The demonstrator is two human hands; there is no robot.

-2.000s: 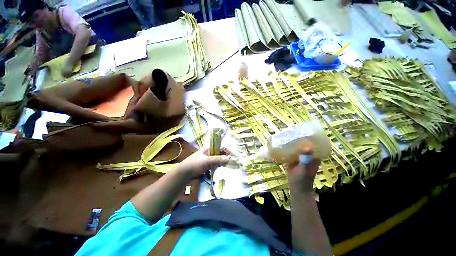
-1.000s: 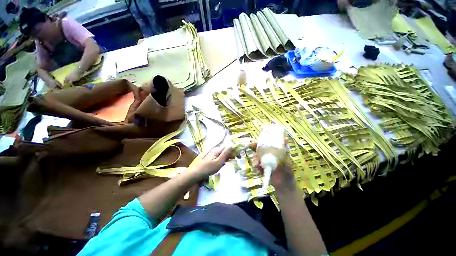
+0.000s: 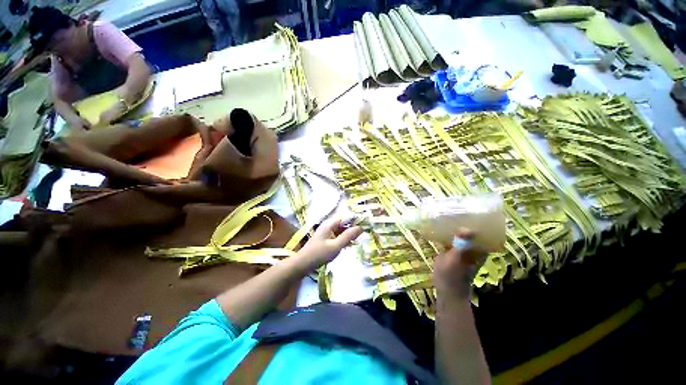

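My right hand [image 3: 456,265] grips the translucent glue bottle [image 3: 470,219] with cream contents. The bottle lies sideways, its nozzle pointing left to my left fingertips. My left hand [image 3: 333,242] has its thumb and fingers together on what looks like a strip end, small and blurred, at the left edge of the laid-out strip pile [image 3: 444,169]. The pile is criss-crossed yellow strips, under and behind the bottle. Loose yellow strips [image 3: 226,244] lie looped on the brown sheet [image 3: 98,282]. Whether the nozzle touches the strip is not clear.
A denser strip pile [image 3: 613,150] lies right. A blue tray [image 3: 472,100], dark cloth [image 3: 420,95] and small pale bottle [image 3: 365,113] stand behind. Curved panels [image 3: 395,49] and flat panels [image 3: 248,94] lie farther back. A person [image 3: 98,68] works at the far left.
The bottle first swung nozzle-down towards me, then back to sideways, nozzle left. The upright bunch of strips seen earliest in my left hand is gone from it. The person's hands at far left have shifted.
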